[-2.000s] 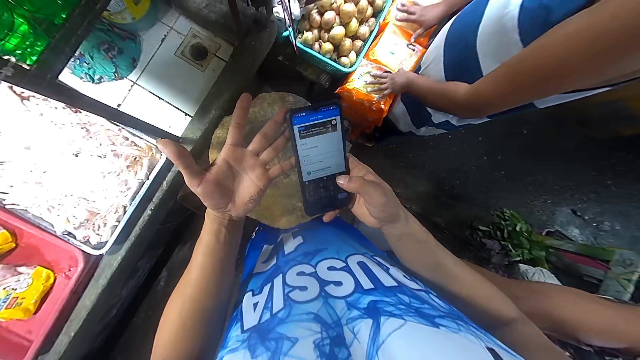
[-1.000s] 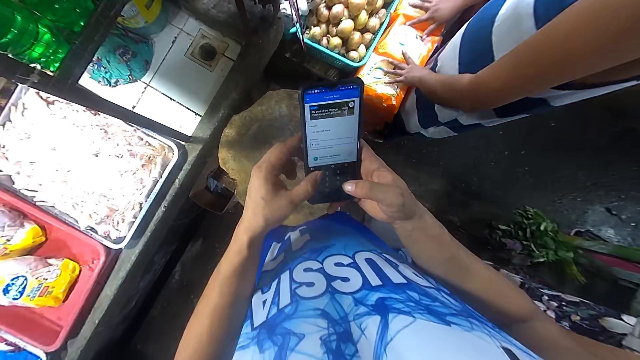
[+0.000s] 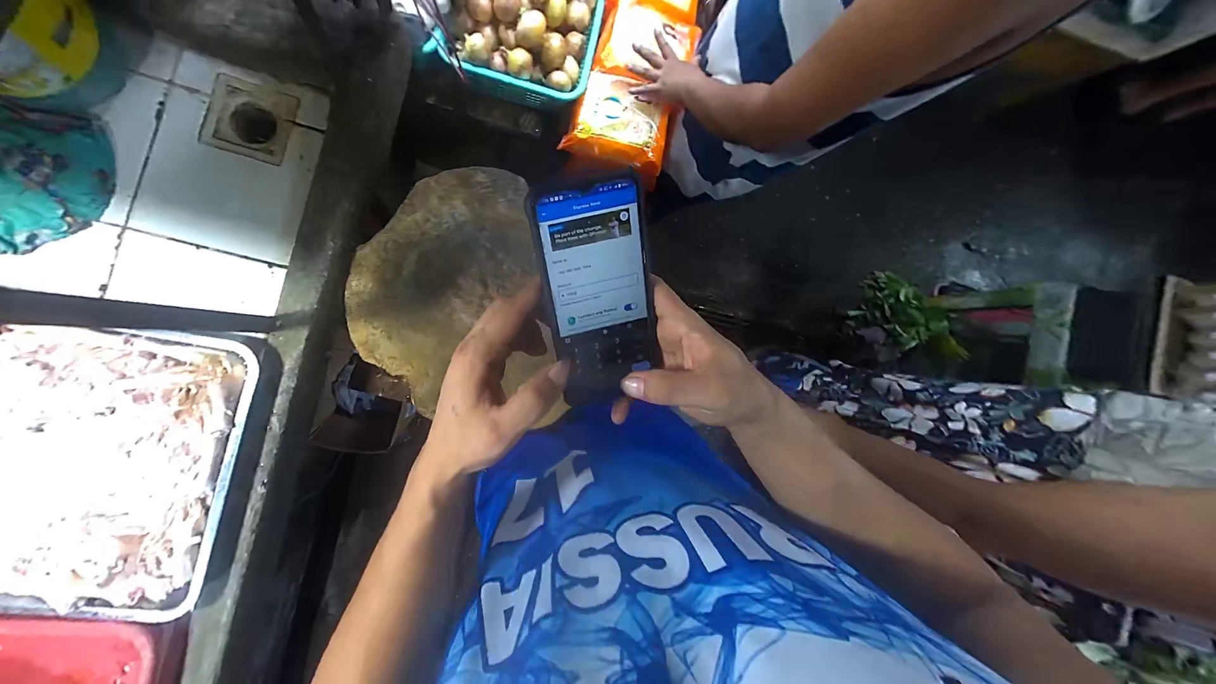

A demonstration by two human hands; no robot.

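Note:
A dark smartphone [image 3: 597, 275] is held upright in front of my blue and white jersey, its screen lit with a form and a keypad. My left hand [image 3: 494, 380] grips its left side, thumb by the lower left edge. Around the right side and lower edge is my right hand [image 3: 698, 366], its thumb over the bottom right of the phone. Behind the phone and my left hand lies a round, worn wooden chopping block [image 3: 427, 266].
A tray of pale raw meat pieces [image 3: 104, 465] and a red tub [image 3: 76, 651] stand at left. Beyond are a teal basket of onions [image 3: 560, 93] and orange packs [image 3: 613, 123] under another person's hand [image 3: 670, 76]. Leafy greens [image 3: 898, 313] lie at right, near a person in floral cloth [image 3: 912, 408].
Two seconds ago my left hand was spread apart from the phone; it has since come onto the phone's left side. A person in floral cloth has come further into view at right.

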